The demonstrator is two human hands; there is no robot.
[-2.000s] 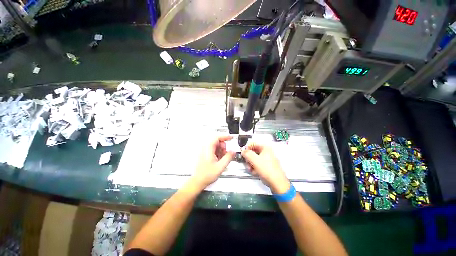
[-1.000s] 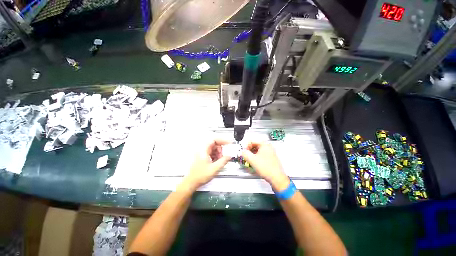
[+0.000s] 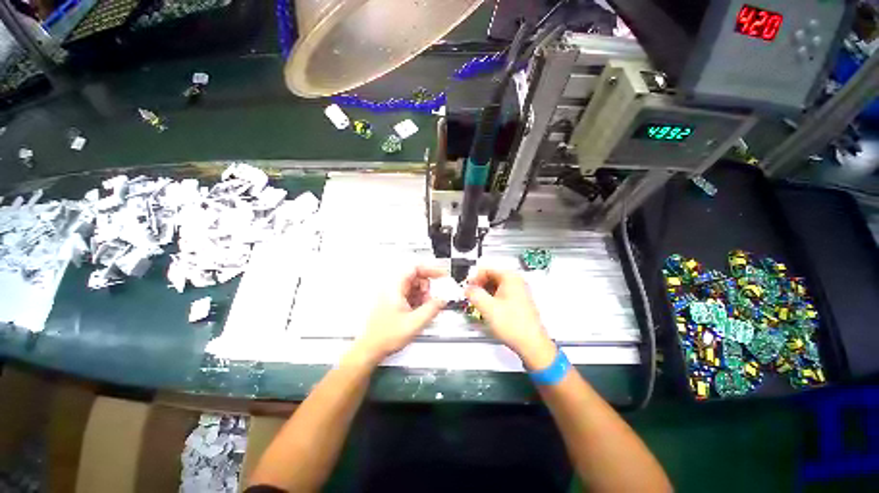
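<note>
My left hand (image 3: 397, 313) holds a small white housing part (image 3: 446, 290) by its left side, under the soldering iron (image 3: 475, 183). My right hand (image 3: 503, 306) pinches at the right side of the work, where a circuit board (image 3: 473, 310) with a yellow component partly shows below the fingers. The iron's tip end is just above the fingertips. The fixture is hidden by the hands. A loose green circuit board (image 3: 536, 258) lies on the metal base plate (image 3: 366, 221), right of the iron.
White housing parts (image 3: 217, 226) are heaped at left. A black parts tray (image 3: 699, 231) with many boards is at right. The fume hood (image 3: 376, 43), temperature controller (image 3: 771, 58) and counter (image 3: 665, 130) hang above. A conveyor (image 3: 251, 116) runs behind. A cardboard box (image 3: 116, 443) stands lower left.
Since two seconds ago the counter has gone from 4991 to 4992. The iron sat higher one second ago and is slightly lower now. The view has shifted slightly; both hands stay close together.
</note>
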